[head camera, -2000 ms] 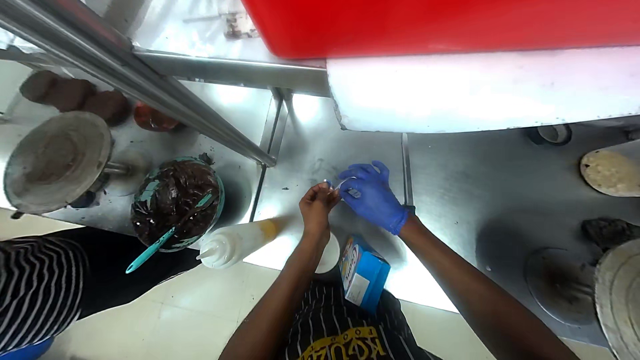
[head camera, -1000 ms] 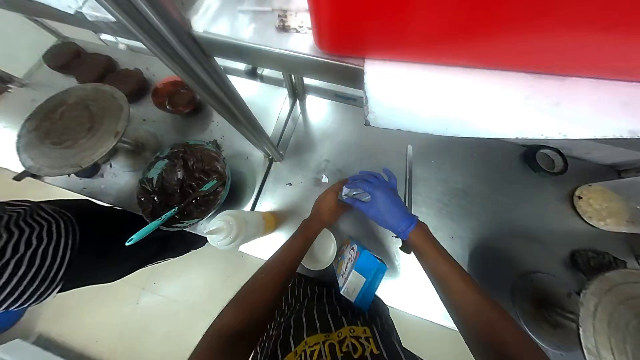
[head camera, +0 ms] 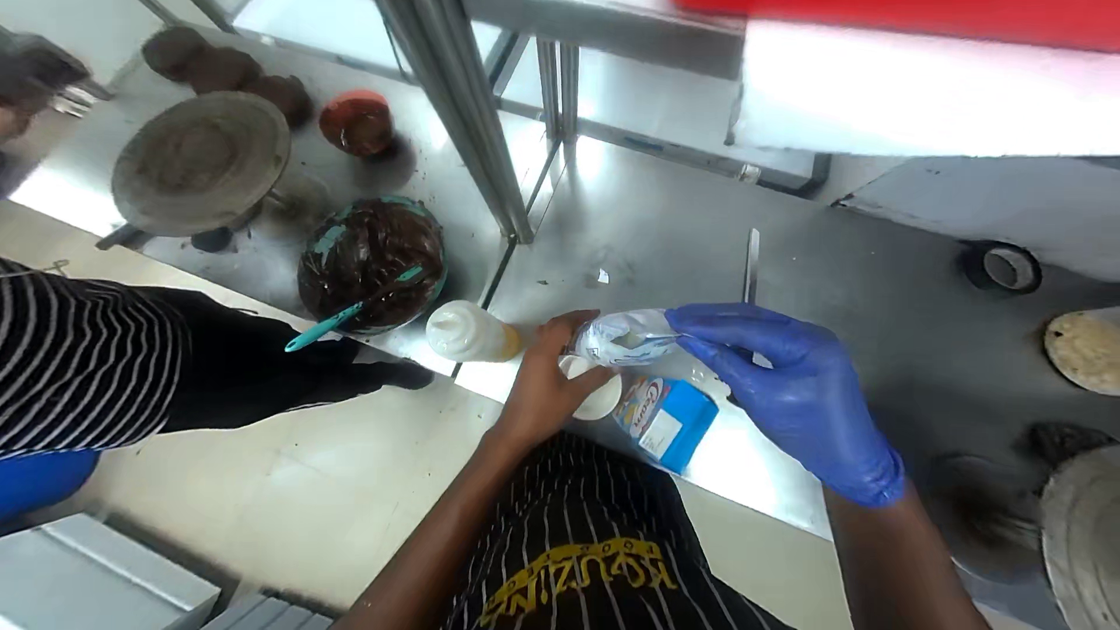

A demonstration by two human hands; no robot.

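A clear and white plastic packet [head camera: 626, 338] is stretched between my hands over the steel table. My bare left hand [head camera: 556, 376] has its fingers around the packet's left side and the rim of a round white container [head camera: 598, 395]. My right hand [head camera: 779, 376], in a blue glove, pinches the packet's right edge between thumb and fingers. A blue carton [head camera: 678, 429] with writing stands just right of the white container, near the table's front edge. Left of my left hand lies a white squeeze bottle [head camera: 468, 332]. Part of the packet is hidden behind my fingers.
A bowl of chocolate mixture [head camera: 372, 262] holds a teal spatula [head camera: 324, 327]. Behind it are a turntable [head camera: 201, 162] and a red bowl [head camera: 357, 122]. Metal shelf posts [head camera: 464, 114] rise at centre. Black tape [head camera: 1002, 267] lies right. A person in a striped top [head camera: 79, 359] stands left.
My hands have moved apart and toward the table's front edge, with the packet now spread between them. My left hand has come to the white container. The view has shifted.
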